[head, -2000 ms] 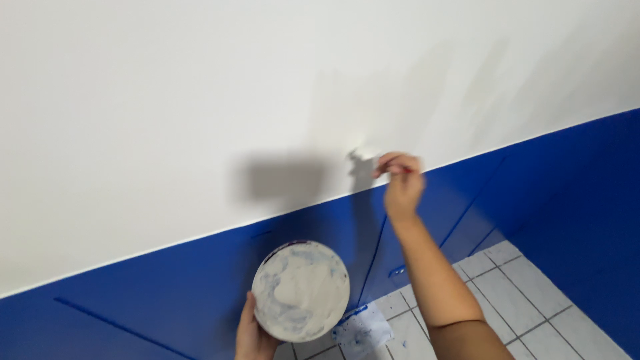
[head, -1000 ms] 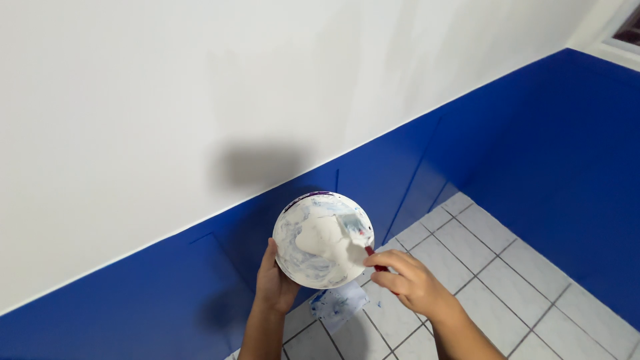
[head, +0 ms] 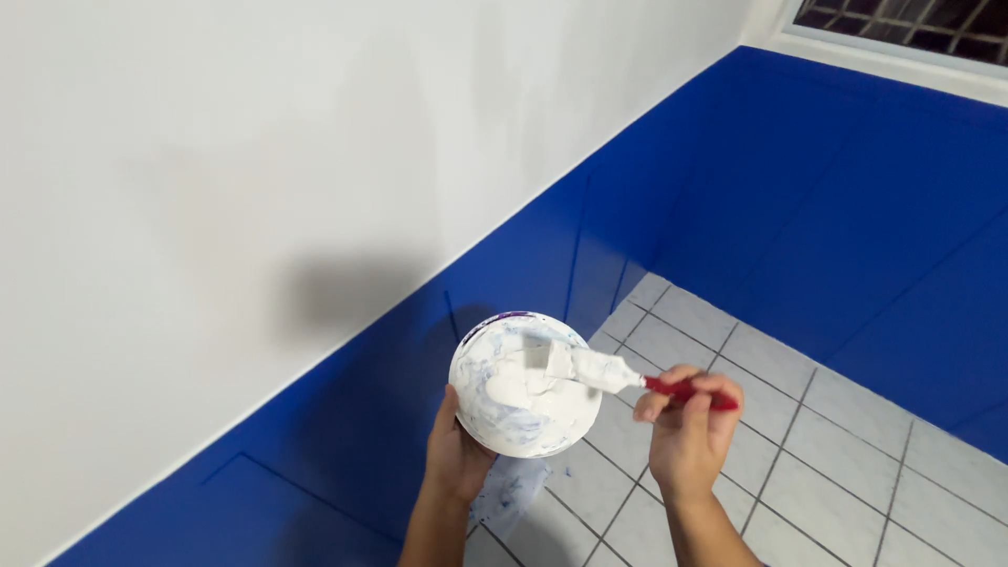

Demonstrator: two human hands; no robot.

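Observation:
My left hand (head: pixel 458 453) grips the lower left edge of a round white tub or lid (head: pixel 524 429) smeared with white paint and bluish streaks. A thick pool of white paint (head: pixel 510 386) lies in its middle. In my right hand (head: pixel 693 429) is a paintbrush (head: pixel 602 370) by its red handle, with my fingers closed around it. The brush's head and neck are coated in white, and its tip is over the paint; whether it touches is hard to tell.
The wall is white above (head: pixel 236 157) and blue below (head: pixel 504 268). A second blue wall (head: pixel 827 213) meets it under a window (head: pixel 906 31). Below lies a white tiled floor (head: pixel 835 441) with a paint-stained sheet (head: pixel 512 488) beneath the round container.
My right hand has moved from the white wall down to the round container, and the brush has since drawn back slightly to the right. The view has swung toward the corner and window.

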